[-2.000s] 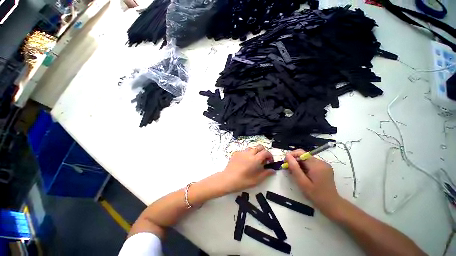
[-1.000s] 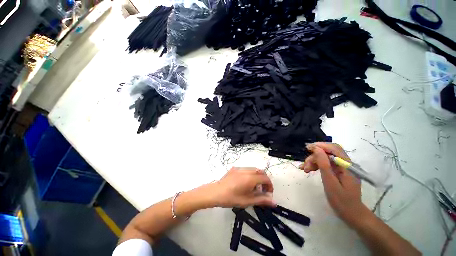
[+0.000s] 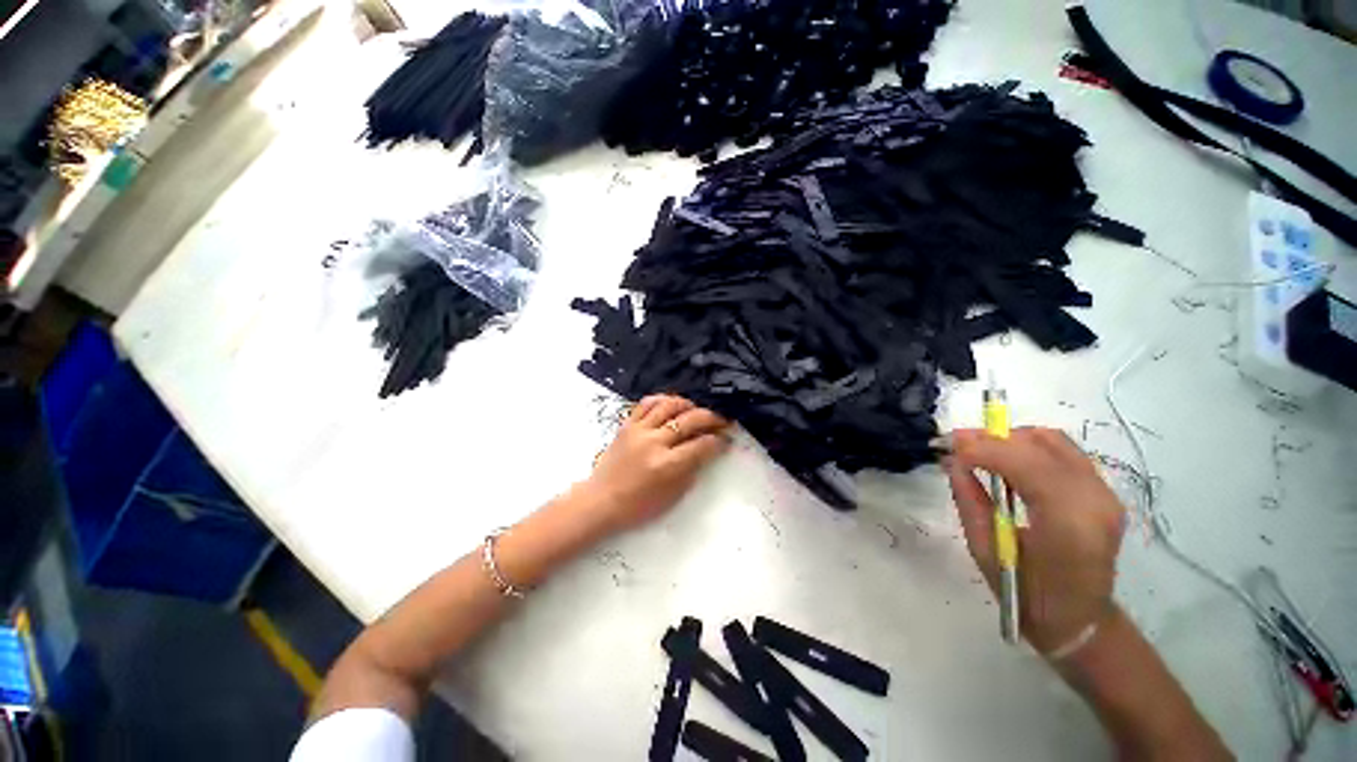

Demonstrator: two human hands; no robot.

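A large heap of flat black tabs lies beyond my hands. My left hand is at the heap's near left edge, fingers curled against it; whether it grips a tab is hidden. My right hand holds a slim yellow and grey pen between thumb and fingers, the pen pointing away from me. Its fingertips are at the heap's near right edge. Several black tabs with small slots lie loosely near my body, some crossing.
Clear plastic partly covers black strips at left. More black bundles lie at the far side. At right are a pale cable, red and black clips, a white power strip, black webbing and a blue ring.
The tab held between my hands earlier is out of them, and the near group gained one. My left hand moved from there to the heap. My right hand turned the pen more upright.
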